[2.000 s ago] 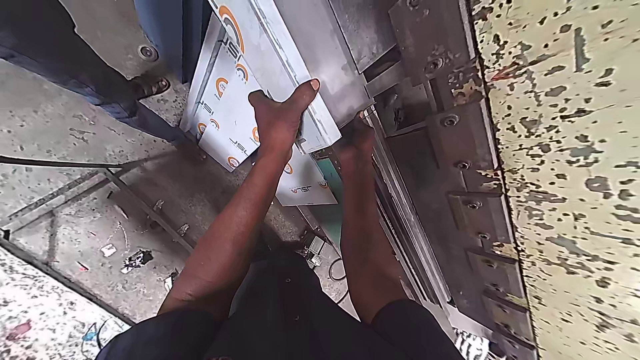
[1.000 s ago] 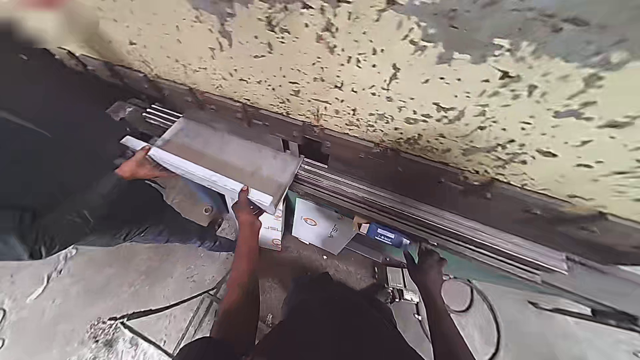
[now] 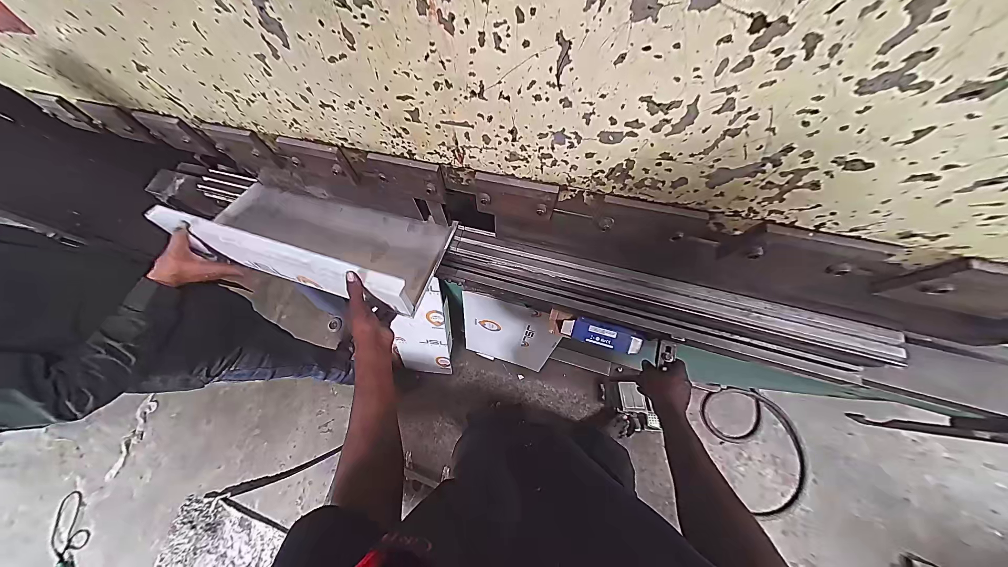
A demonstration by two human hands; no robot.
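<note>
A folded sheet-metal piece (image 3: 331, 228) with white protective film on its front flange rests on the bed of a press brake, toward the left. My left hand (image 3: 370, 319) grips the near flange close to its right end, thumb on top. Another person's hand (image 3: 183, 261) holds the same flange near its left end. To the right, my right hand (image 3: 665, 384) is closed around a small metal clamp or handle (image 3: 666, 354) at the front edge of the machine bed, just right of a blue box (image 3: 602, 335).
Long grooved die rails (image 3: 669, 295) run rightward. Above them stands the machine's chipped yellow ram (image 3: 551, 94) with bolted clamp plates (image 3: 402, 173). Film-covered sheets (image 3: 504, 327) lean below the bed. A foot pedal (image 3: 634, 403) and looped black cable (image 3: 799, 465) lie on the floor.
My right hand has gone from the sheet-metal piece to the handle at the bed's front edge. My left hand still holds the flange. The view has turned strongly since the oldest frame.
</note>
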